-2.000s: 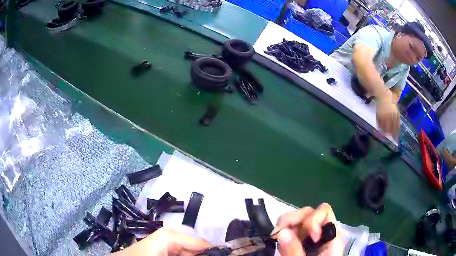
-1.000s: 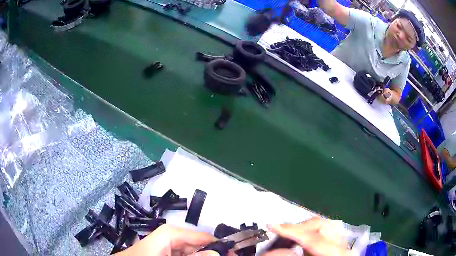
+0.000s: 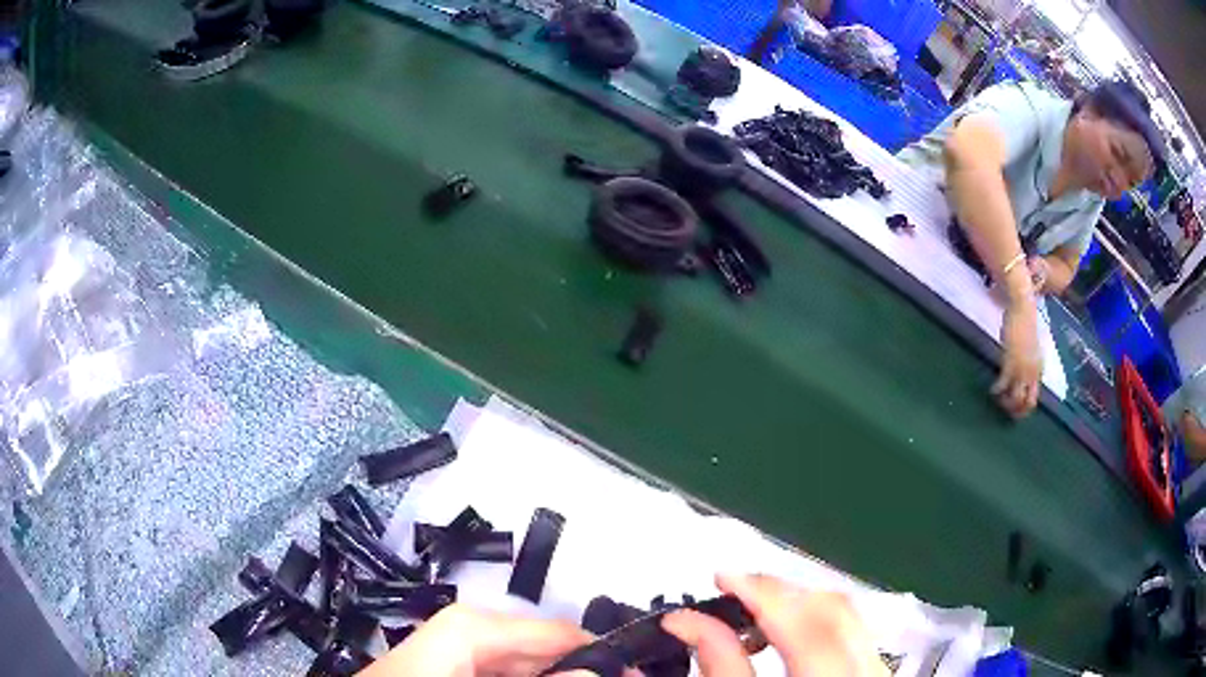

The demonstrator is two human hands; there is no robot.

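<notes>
My left hand (image 3: 483,645) and my right hand (image 3: 794,632) are bare and low in the picture, cut off by its bottom edge. Both hold a black headband (image 3: 635,643) between them. My right fingers press on a black piece at its right end. The headband's lower part is hidden by my hands and the picture's edge. Left of my hands is a loose pile of glossy black end covers (image 3: 351,582). One end cover (image 3: 536,556) lies apart on the white sheet (image 3: 615,522).
Bubble wrap (image 3: 172,489) and clear plastic (image 3: 119,284) lie left. Across the green belt (image 3: 529,331), headphones (image 3: 644,222) and small black parts lie. A person in light green (image 3: 1025,146) reaches over its far edge. A red bin (image 3: 1145,443) and blue cap (image 3: 1001,664) are right.
The thin strip seen between my hands is now mostly covered, and my right fingers have closed over the headband's end. Headphones on the belt have shifted right. The person opposite reaches down to the belt.
</notes>
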